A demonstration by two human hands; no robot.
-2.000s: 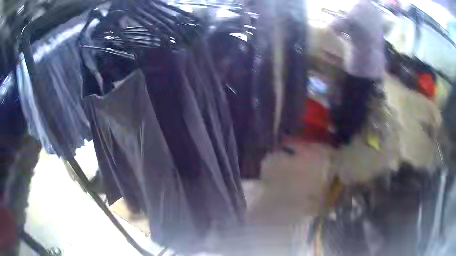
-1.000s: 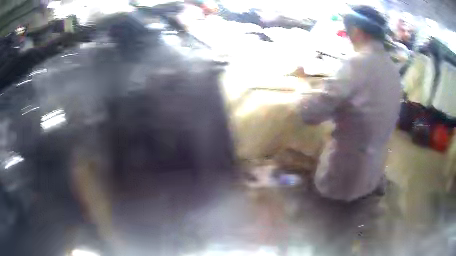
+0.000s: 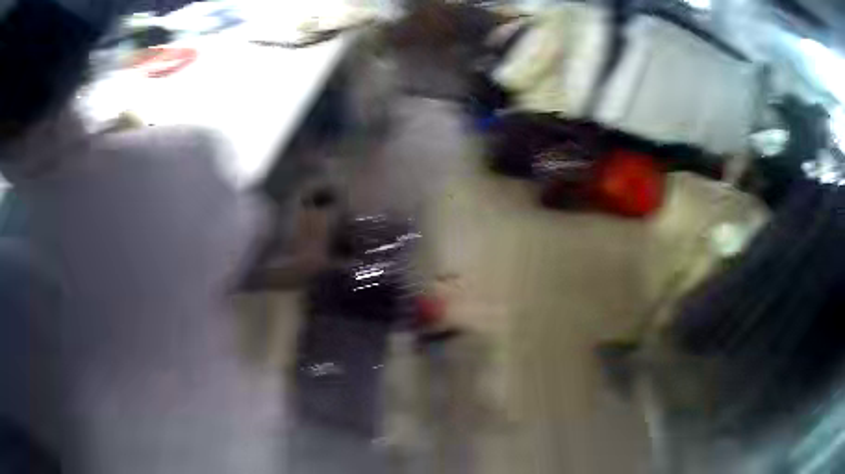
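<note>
Neither of my hands can be made out in the blurred view. A person in a pale lilac-grey top (image 3: 148, 278) stands very near at the left, seen from behind, with the dark head at the top left edge. Beyond the person is a glossy white table (image 3: 269, 93) with a red item (image 3: 167, 61) on it. Dark glossy bagged goods (image 3: 347, 333) stand at the middle, beside the person.
Beige floor (image 3: 556, 305) runs up the middle. A dark bundle (image 3: 542, 153) and a red-orange item (image 3: 628, 183) lie farther back. White garments (image 3: 681, 83) hang at the upper right. A dark mass (image 3: 769, 278), blurred, fills the right side. A small red thing (image 3: 429, 310) is near the middle.
The view has swung right, away from the hanging dark garments. The person in the pale top now shows large at the left, and the floor and red-orange item have shifted leftward.
</note>
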